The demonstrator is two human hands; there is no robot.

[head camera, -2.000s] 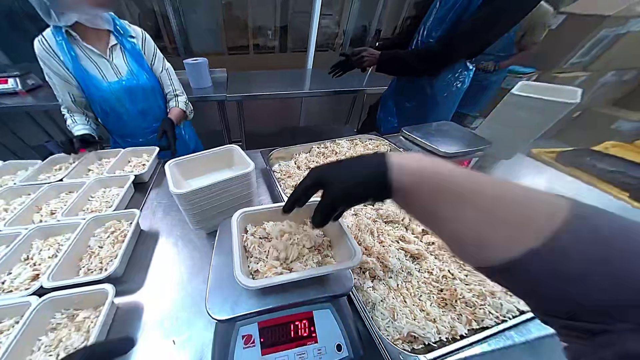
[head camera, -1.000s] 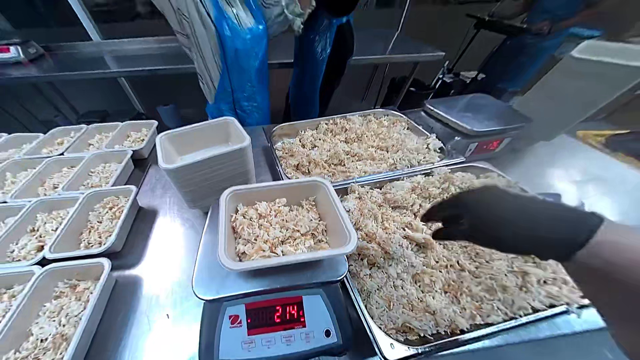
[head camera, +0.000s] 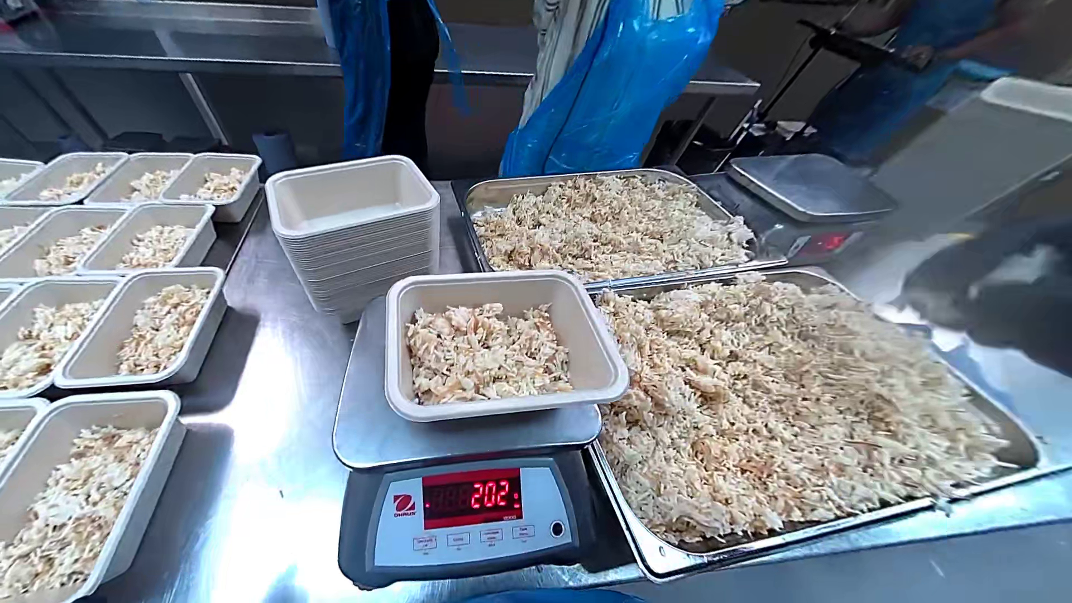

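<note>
My right hand [head camera: 997, 285], black-gloved and blurred, is at the right edge beside the near steel tray of shredded food [head camera: 787, 402]; whether it holds anything is unclear. My left hand is out of view. A beige fibre container [head camera: 502, 406] with a heap of the shredded food [head camera: 486, 352] sits on the steel platform of an Ohaus bench scale [head camera: 469, 519], whose red display reads 202. Behind it stands a stack of empty containers [head camera: 360, 243]. A second steel tray of the same food [head camera: 611, 226] lies beyond the near one.
Rows of part-filled containers [head camera: 142, 335] cover the left side of the steel table [head camera: 260, 486]. Another scale with a steel platform [head camera: 808, 188] stands at the back right. Across the table are people in blue plastic aprons [head camera: 620, 84]. A grey bin [head camera: 963, 134] is at the right.
My right hand was over the container two seconds ago, then over the near tray, and is now farther right. The scale display went from 170 to 214 to 202.
</note>
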